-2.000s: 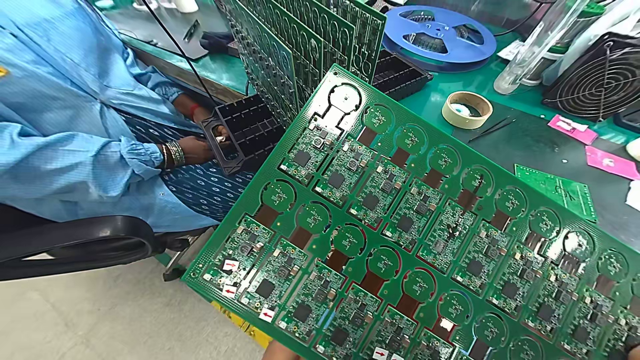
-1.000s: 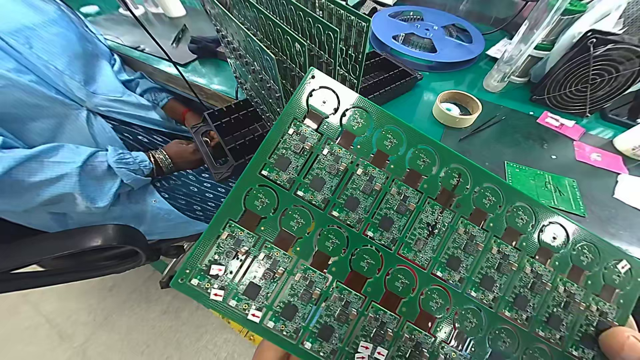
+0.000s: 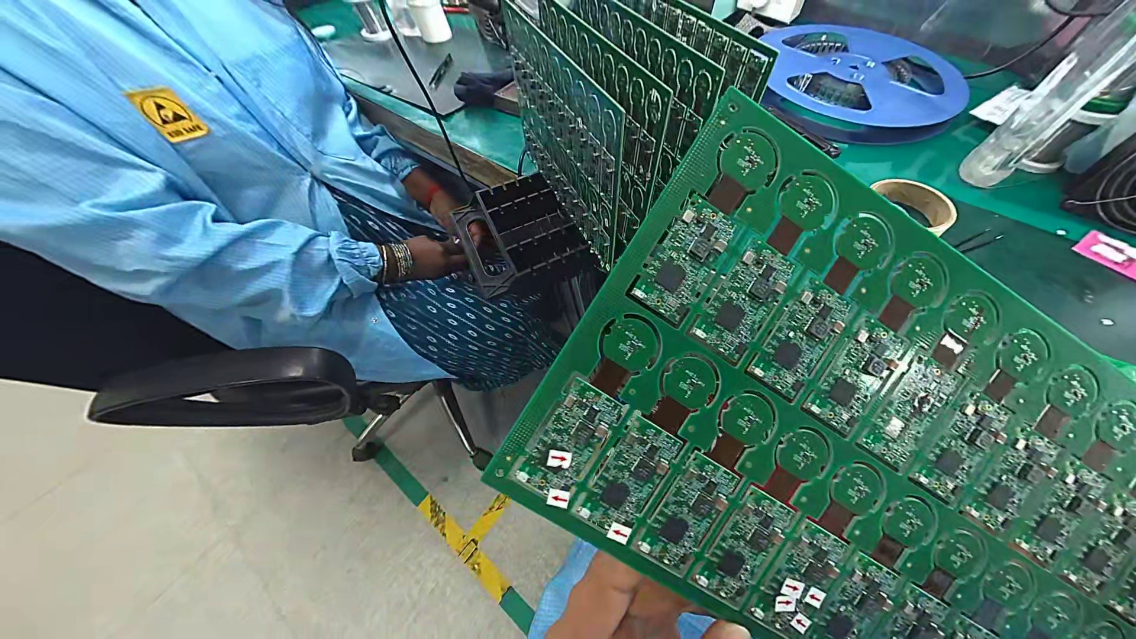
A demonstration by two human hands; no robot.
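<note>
A large green printed circuit board panel [image 3: 852, 382] fills the right half of the head view, tilted, with rows of chip-covered sections and round ends. Small white stickers with red arrows [image 3: 792, 599] lie on its lower rows. My left hand [image 3: 630, 603] grips the panel's lower edge from beneath; the blue sleeve shows behind it. My right hand is outside the frame. Just behind the panel's top corner, several more circuit board panels [image 3: 577, 115] stand upright in a black rack [image 3: 524, 226].
A seated co-worker in a blue smock [image 3: 177, 177] has both hands at the rack's end, left. On the green bench are a blue component reel [image 3: 865, 84], a tape roll [image 3: 919, 202], tweezers [image 3: 976, 240] and a pink piece [image 3: 1108, 253]. A chair armrest [image 3: 231, 386] juts out at lower left.
The view has shifted, showing more floor and the co-worker's chair. A hand seen at the panel's right corner one second ago is out of frame. The panel stays held at its lower edge.
</note>
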